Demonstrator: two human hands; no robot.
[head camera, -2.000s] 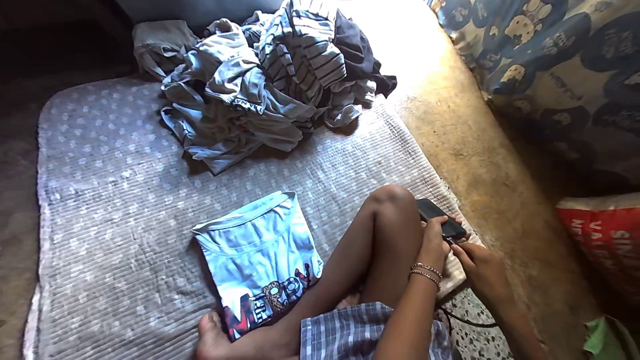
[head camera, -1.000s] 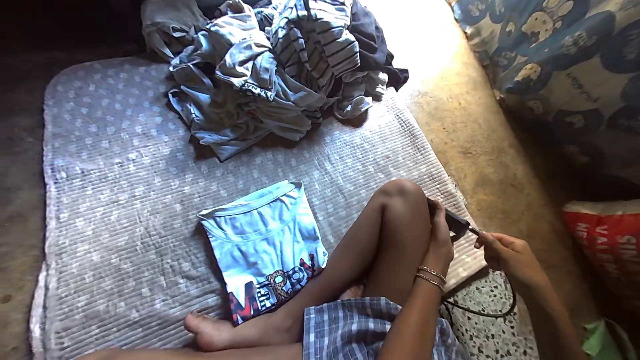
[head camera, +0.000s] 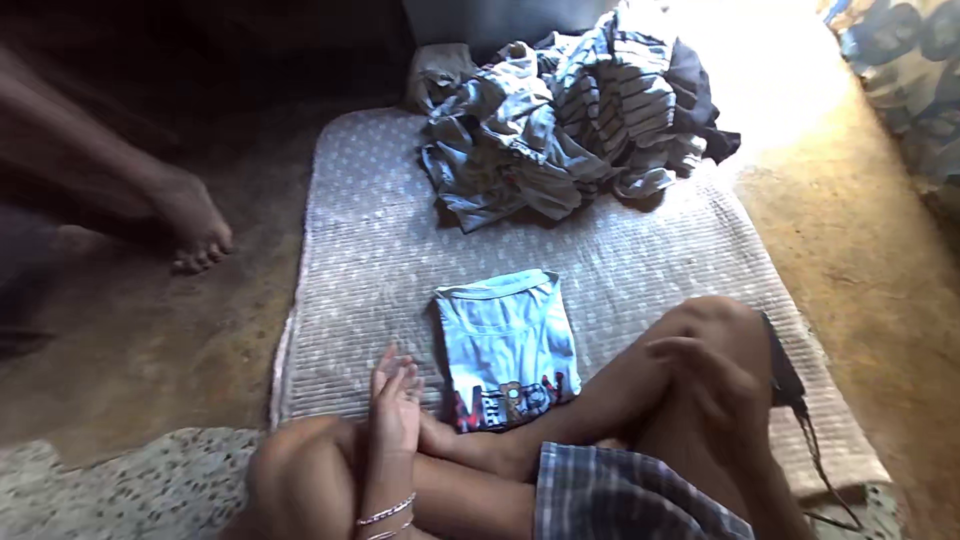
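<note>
My left hand (head camera: 397, 397), with bracelets at its wrist, is raised above my bent leg, fingers apart and nothing in it. It is left of a folded light-blue T-shirt (head camera: 504, 337) with a printed front, which lies flat on the quilted mat (head camera: 360, 300). Over my other leg is my right hand (head camera: 709, 375), somewhat blurred, its fingers extended and holding nothing. A dark device, probably a phone (head camera: 781, 367), rests on the mat just beyond that knee, partly hidden by it, with a cable (head camera: 817, 457) running from its lower end.
A heap of crumpled clothes (head camera: 555, 120), some striped, covers the mat's far end. Another person's bare foot (head camera: 196, 217) stands on the floor (head camera: 247, 315) at the left. Patterned fabric (head camera: 907, 75) hangs or lies at the upper right. Speckled flooring (head camera: 135, 487) borders the mat at the lower left.
Both hands have let go of the dark device and cable, and my left hand has moved left across my lap. Another person's leg has come into view. The view has swung left.
</note>
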